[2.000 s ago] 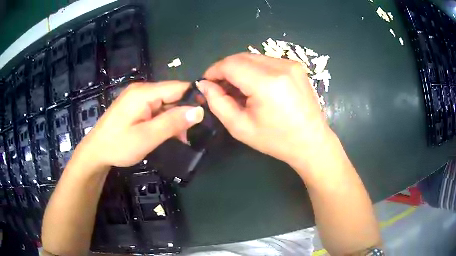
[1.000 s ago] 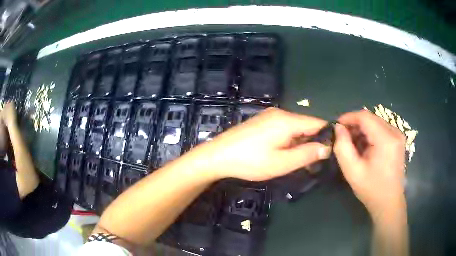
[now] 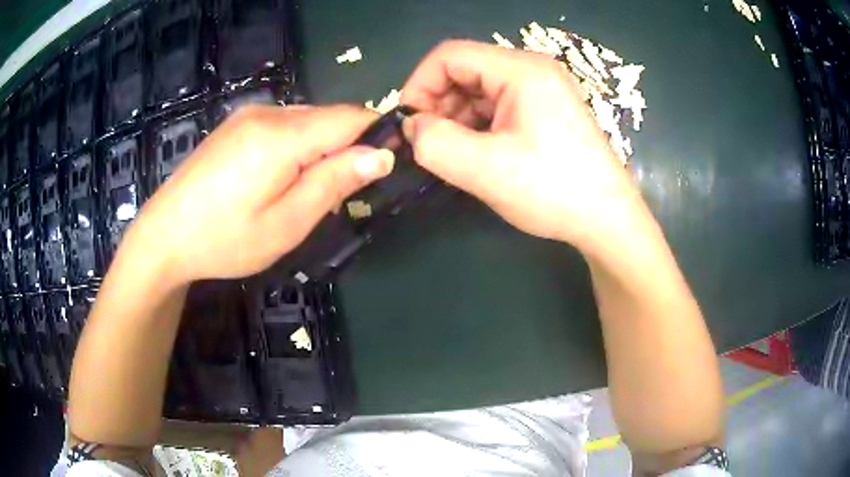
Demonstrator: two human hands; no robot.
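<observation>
A black phone housing (image 3: 380, 191) is held tilted above the green surface, partly hidden by my hands. My left hand (image 3: 270, 191) grips it, thumb on top near its upper end. My right hand (image 3: 522, 140) has thumb and index finger pinched at the housing's upper end; whether a small part is between them cannot be told. A pale tab (image 3: 359, 210) shows on the housing below my left thumb. A few pale pieces (image 3: 384, 101) show just behind the fingertips.
A glossy black blister tray (image 3: 210, 107) with housings fills the left. A pale tab (image 3: 300, 337) lies on its near corner housing. A pile of pale strips (image 3: 606, 79) lies beyond my right hand. A lone pale piece (image 3: 349, 55) lies at the back. Another tray (image 3: 825, 130) is at far right.
The view has swung from the left back to the front; the neighbouring worker's arm is out of view. My hands still hold the housing. A pale tab now shows on it and pale pieces behind my fingertips.
</observation>
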